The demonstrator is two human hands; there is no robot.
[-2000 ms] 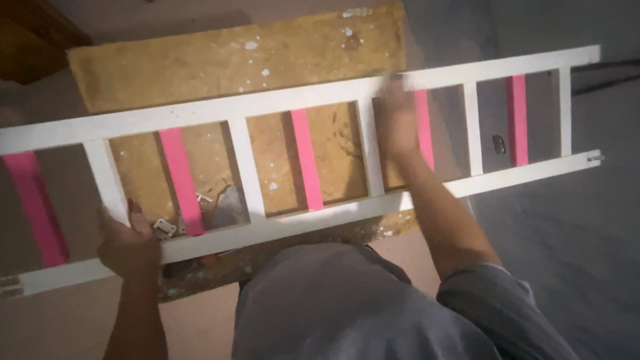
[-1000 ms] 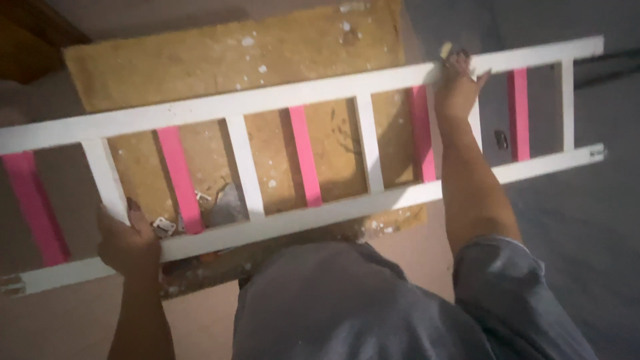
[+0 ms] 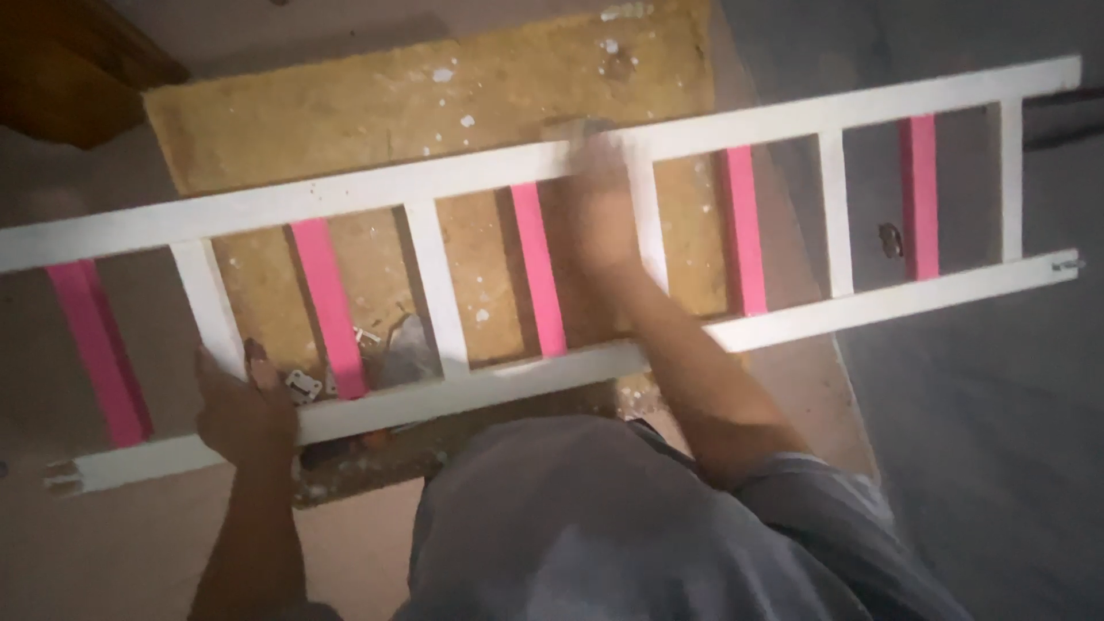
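Observation:
A ladder-like wooden frame (image 3: 379, 192) with white rails and alternating white and pink slats lies across the view. My left hand (image 3: 247, 410) grips its near rail, beside the foot of a white slat (image 3: 210, 302). Blurred by motion, my right hand (image 3: 601, 194) is at the far rail, near the middle; a small dark object (image 3: 595, 128) shows at its fingers, too blurred to identify. Between the two hands stand pink slats, one of them (image 3: 538, 267) just left of my right forearm.
A paint-spattered yellowish board (image 3: 431, 99) lies beneath the frame. Small metal fittings (image 3: 303, 386) and a grey piece (image 3: 410, 352) rest near my left hand. Brown wooden furniture (image 3: 60, 69) stands at the upper left. A small dark metal item (image 3: 890, 240) lies on the grey surface at right.
My right hand has slid along the far rail, first to the right and now back left toward the middle. My left hand stays on the near rail.

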